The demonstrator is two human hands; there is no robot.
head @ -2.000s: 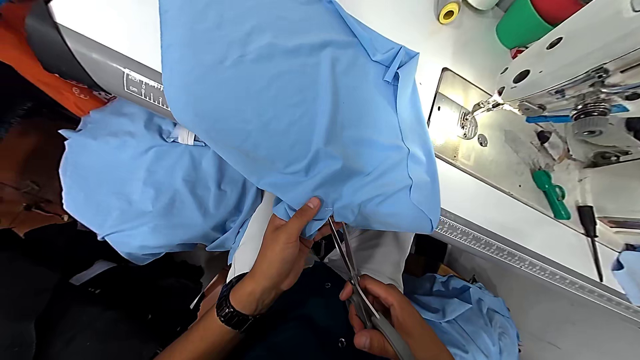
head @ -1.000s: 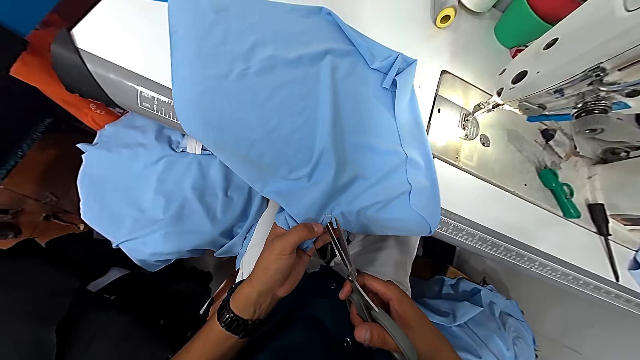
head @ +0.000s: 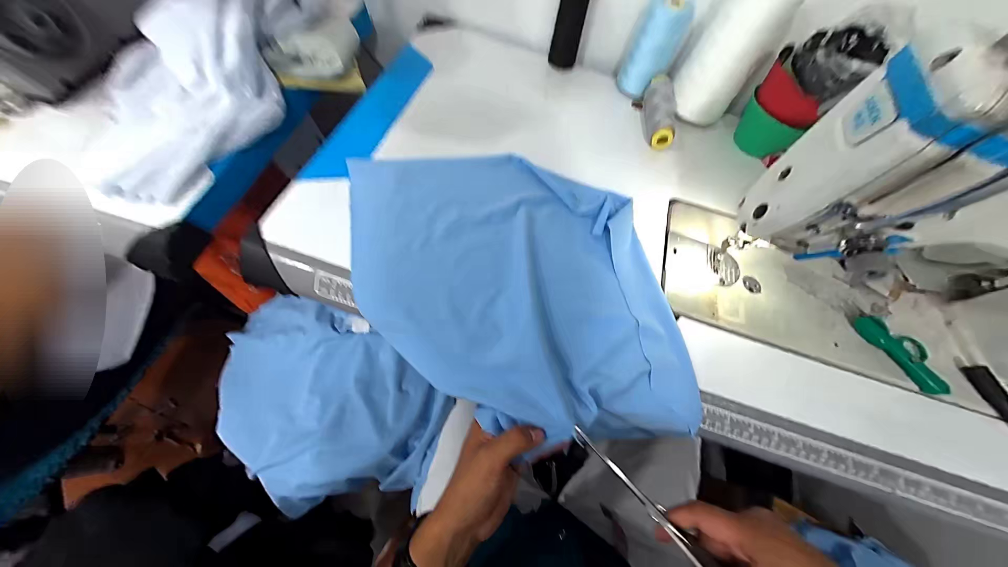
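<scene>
Light blue fabric (head: 504,291) lies over the front edge of the white table, with a folded, stitched seam along its right side. My left hand (head: 484,480) pinches its lower edge between thumb and fingers. Metal scissors (head: 630,484) are in my right hand (head: 740,531), their tips touching the fabric's lower edge just right of my left hand. More blue fabric (head: 331,402) hangs at the left, below the table edge. My right fingers are partly cut off by the frame's bottom edge.
A sewing machine (head: 874,157) stands at the right, with a green-handled tool (head: 902,354) on its bed. Thread spools (head: 654,47) and a green cup (head: 764,126) are at the back. A ruler tape (head: 850,465) runs along the table edge. Another person is at far left.
The view has shifted, now showing more of the table's back and left side. My left hand still holds the fabric edge, and the scissors remain in my right hand at the fabric.
</scene>
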